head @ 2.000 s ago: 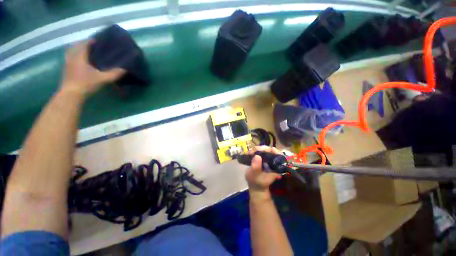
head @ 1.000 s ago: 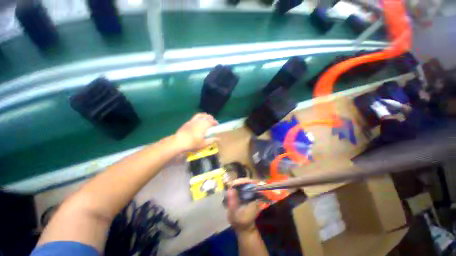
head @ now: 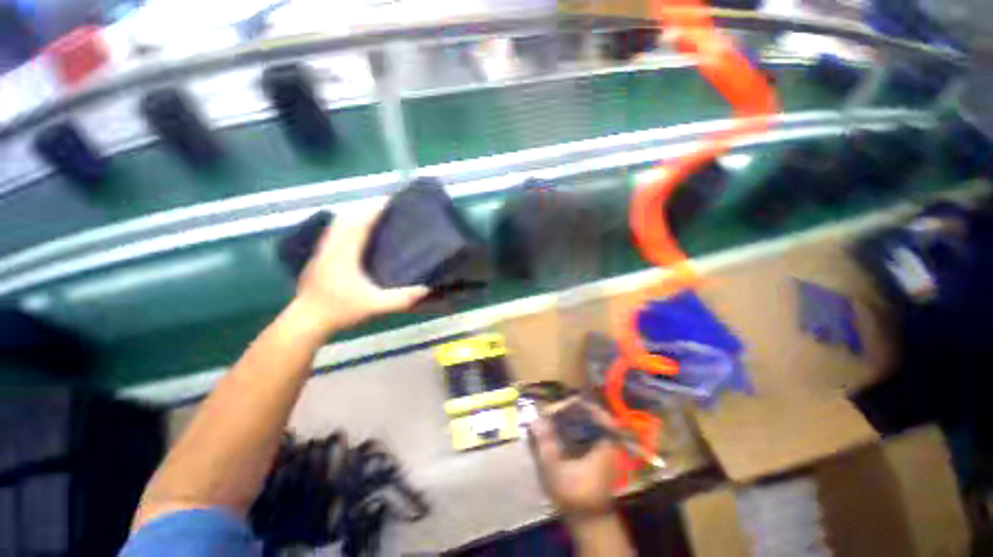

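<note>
My left hand [head: 354, 267] grips a black housing unit [head: 423, 239] over the green belt, thumb underneath, fingers partly hidden behind it. My right hand [head: 577, 462] is closed around the dark power screwdriver [head: 579, 426], low at centre right, just right of the yellow screw feeder [head: 479, 426]. The feeder stands on the pale bench with its dark middle facing up. The image is blurred, so the screwdriver's tip cannot be made out.
Other black housings stand on the green belt [head: 142, 310]. An orange coiled hose [head: 653, 218] hangs at centre right. Tangled black pieces [head: 338, 490] lie on the bench. A clear bag, blue pieces [head: 691, 332] and an open carton [head: 898, 490] are at right, near another person's dark sleeve.
My left hand has moved from above the feeder to the belt and taken hold of a housing. The right hand still holds the screwdriver beside the feeder. The view has shifted.
</note>
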